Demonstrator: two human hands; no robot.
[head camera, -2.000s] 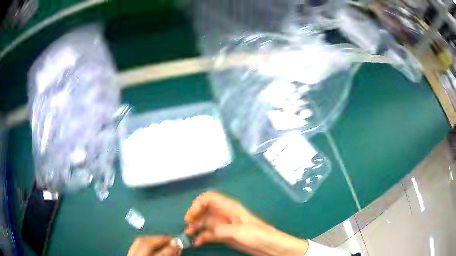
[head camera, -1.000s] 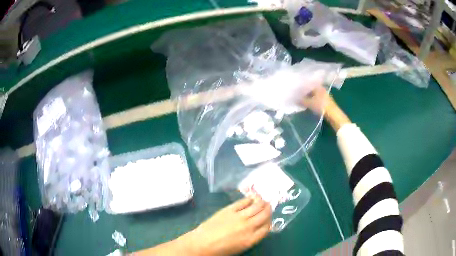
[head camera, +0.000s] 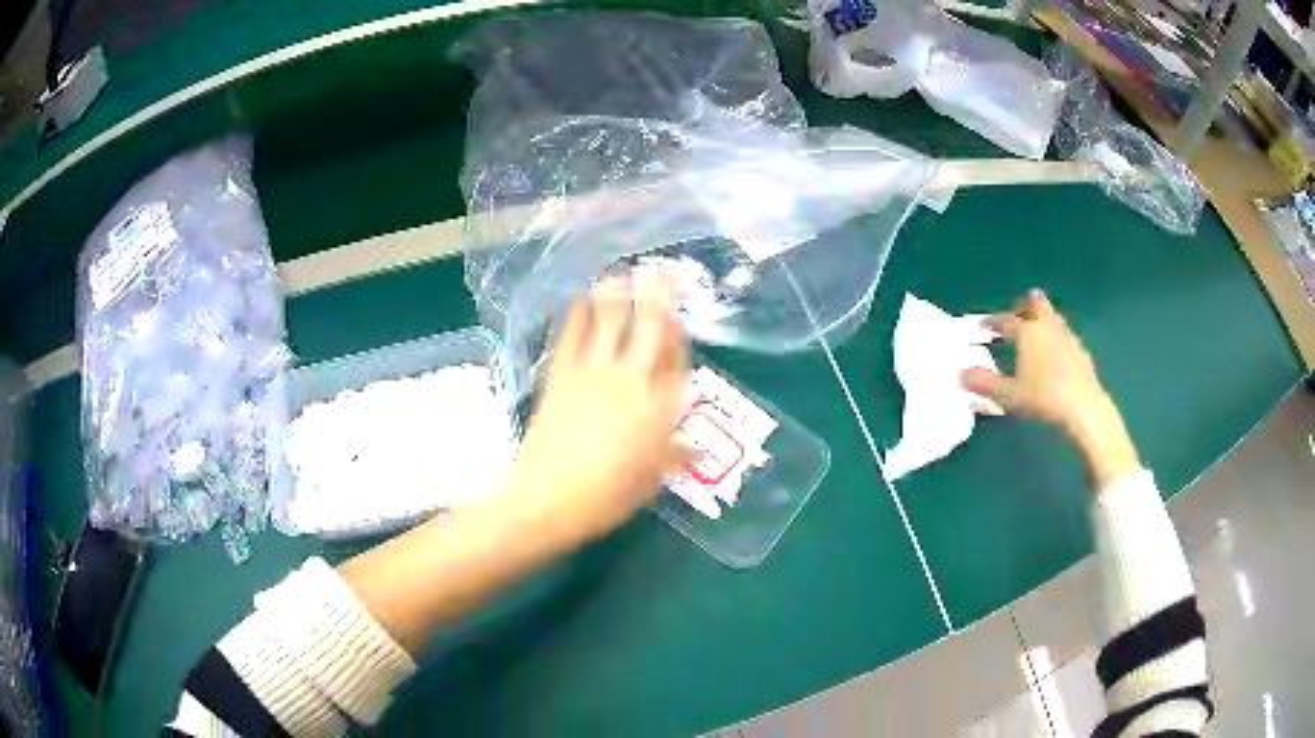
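Observation:
My left hand (head camera: 609, 411) is blurred, palm down, fingers spread over the front of the crumpled clear polybag (head camera: 851, 289) and the left side of the flat clear case (head camera: 779, 512). Nothing shows in it; its fingertips cover part of the small white pieces (head camera: 707, 306) in the bag. The case holds white pieces with a red-marked label (head camera: 717, 440). My right hand (head camera: 1041, 372) is at the right edge of a white paper or tissue (head camera: 935, 382) on the green bench. Its thumb and fingers are apart and touch or overlap the edge.
A clear tub (head camera: 498, 353) heaped with white inserts stands left of my left hand. A bag of housings (head camera: 188, 361) lies further left, with a black object (head camera: 98, 606) below it. A raised pale strip (head camera: 382, 260) runs behind. More plastic bags (head camera: 988, 94) lie at the back right.
My right hand and the white paper or tissue have moved from the polybag to the bench on the right. My left hand has moved up from the case towards the bag, uncovering the red-marked label.

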